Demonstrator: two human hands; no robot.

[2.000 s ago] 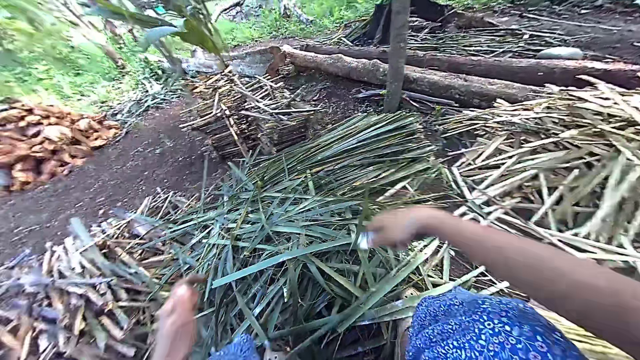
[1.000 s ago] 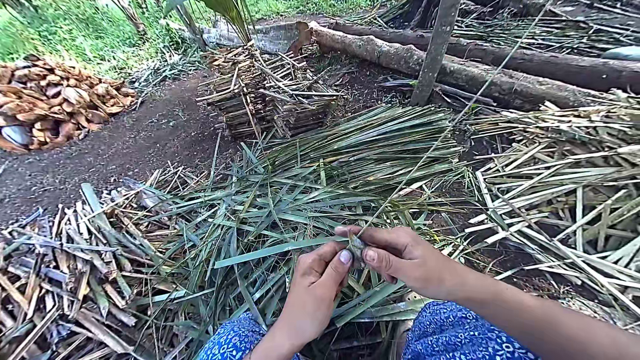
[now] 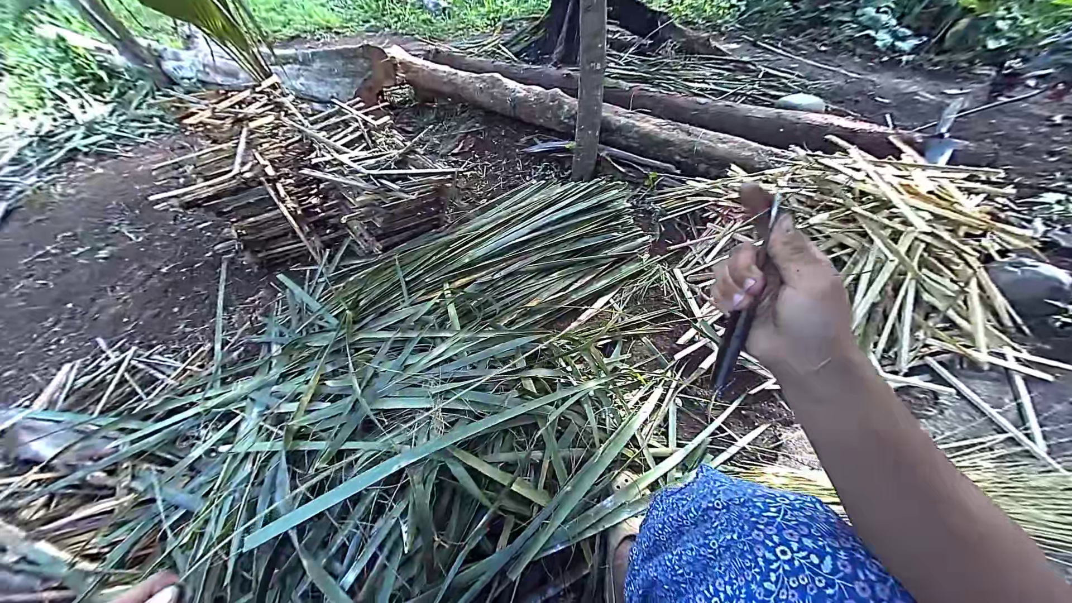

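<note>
My right hand [image 3: 783, 293] is raised at the right, closed around a small knife [image 3: 737, 335] with a dark handle; the thin blade shows above the thumb and finger. Only a fingertip or two of my left hand [image 3: 151, 590] show at the bottom left edge, so its hold is hidden. Between the hands lies a loose heap of green palm leaf strips [image 3: 402, 402]. Behind it is a neater bundle of long thin leaf ribs or strips [image 3: 519, 251]. A pile of pale, split strips [image 3: 904, 243] lies behind and right of my right hand.
A stack of split sticks [image 3: 310, 184] stands at the back left. Felled logs [image 3: 586, 113] lie across the back, behind a thin upright post [image 3: 590, 92]. A grey stone [image 3: 1030, 285] is at the right. More cut pieces [image 3: 75, 511] lie at the lower left.
My hands were together over the green strips one second ago. They have parted: the right has moved up and right with the knife, the left down to the bottom left edge. The view has shifted.
</note>
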